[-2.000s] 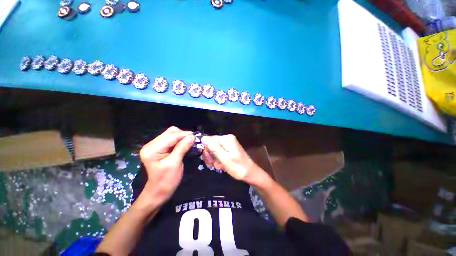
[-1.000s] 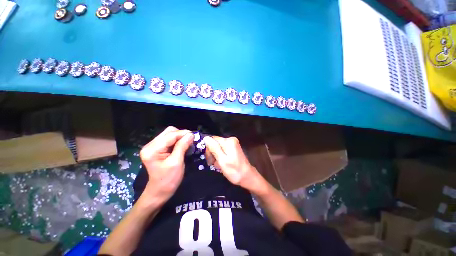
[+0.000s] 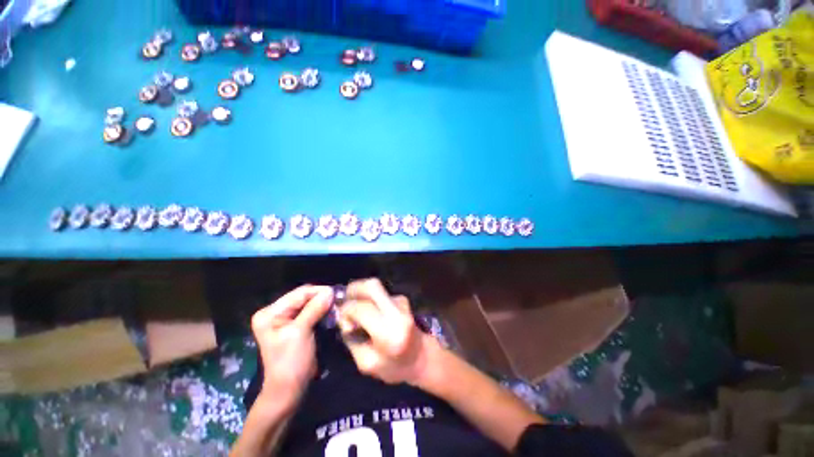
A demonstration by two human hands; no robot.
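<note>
My left hand (image 3: 290, 335) and my right hand (image 3: 379, 330) meet over my lap, below the bench edge. Between their fingertips is a small round part (image 3: 337, 303), mostly hidden by the fingers and blurred. My left thumb and forefinger pinch its left side. My right fingers are curled over its right side; whether they hold a tool cannot be told. A long row of silver round parts (image 3: 271, 226) lies along the near edge of the teal bench (image 3: 464, 143).
Loose parts in small clusters (image 3: 228, 87) lie farther back, before a blue bin (image 3: 419, 20). At right are a white slab with dark slots (image 3: 589, 134), a yellow bag (image 3: 776, 98) and a red tray (image 3: 652, 25). Cardboard (image 3: 553, 312) lies below the bench.
The view has tilted up, so the blue bin and more loose clusters show. My right hand has turned and its fingers now cover more of the part. The row looks the same.
</note>
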